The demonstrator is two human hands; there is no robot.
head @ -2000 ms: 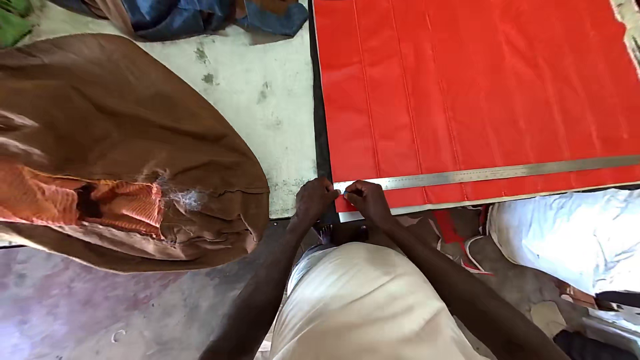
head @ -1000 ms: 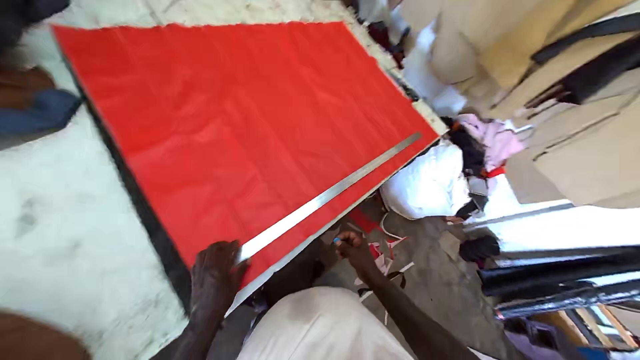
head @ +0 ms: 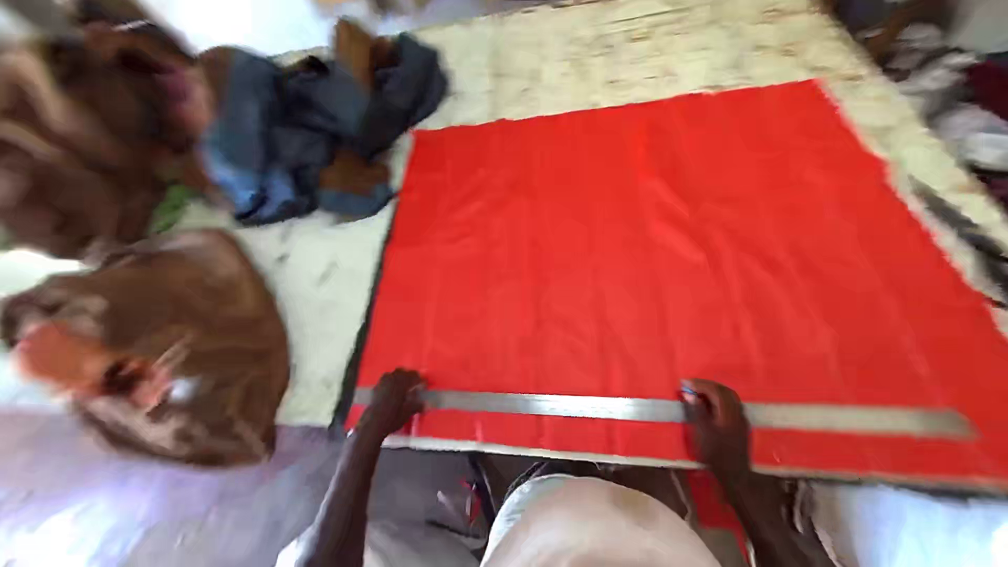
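Note:
A large sheet of red material (head: 598, 260) lies on the table, with a long metal ruler (head: 551, 404) flat across it near the front edge. My left hand (head: 394, 403) presses on the ruler near its left end, fingers bent over it. Farther right, my right hand (head: 718, 421) rests at the ruler with curled fingers and grips a small object with a blue end (head: 687, 390), perhaps a pen; most of it is hidden in the fingers. A dark layer shows along the red sheet's left edge.
A brown fabric bag (head: 213, 339) with an orange part sits at the left. Behind it are piled blue and brown cloths (head: 315, 134). The pale, worn tabletop (head: 630, 51) extends behind the red sheet. More cloth (head: 976, 126) is heaped at the far right.
My right hand has moved from beside my left hand, then off the table's front edge, onto the ruler farther right. My left hand stays at the ruler's left end. The view has swung.

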